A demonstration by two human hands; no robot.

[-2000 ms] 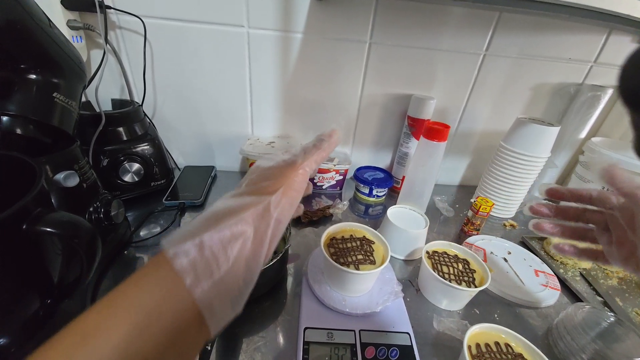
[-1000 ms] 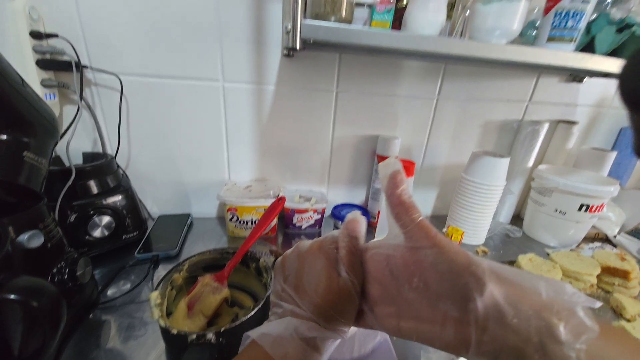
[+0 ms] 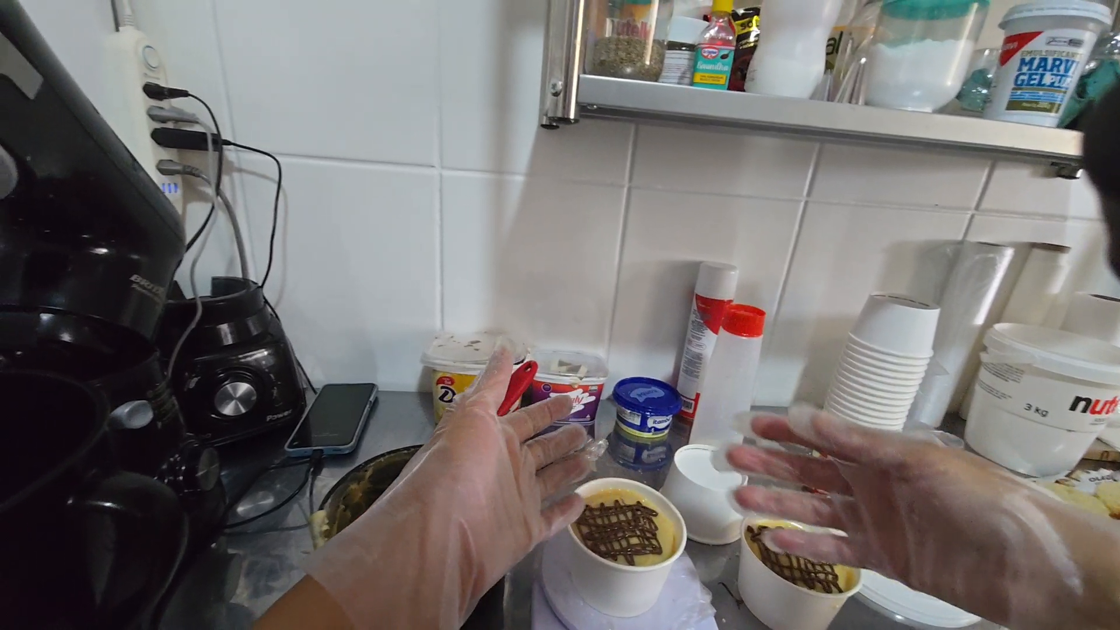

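Observation:
Both hands wear clear plastic gloves. My left hand (image 3: 472, 481) is spread with nothing in it, in front of a dark pot (image 3: 367, 486) that it partly hides; its fingers are near a white paper cup (image 3: 623, 547) topped with yellow cream and a dark chocolate lattice. That cup stands on a plastic-covered kitchen scale (image 3: 560, 586). Held over a second filled cup (image 3: 792, 582), my right hand (image 3: 892, 516) has its fingers apart and empty. An upside-down white cup (image 3: 704, 494) sits between and behind the two. A red spatula handle (image 3: 518, 388) shows behind my left fingers.
Along the tiled wall stand margarine tubs (image 3: 455, 376), a blue-lidded tub (image 3: 646, 407), a red-capped squeeze bottle (image 3: 731, 376), a cup stack (image 3: 882, 367) and a white bucket (image 3: 1041, 394). A phone (image 3: 332, 420), blender base (image 3: 236, 376) and black mixer (image 3: 70, 219) are at left; a metal shelf (image 3: 814, 118) overhangs.
My hands were touching each other one second ago; now they are apart, left hand to the left and right hand to the right. The filled cups show again.

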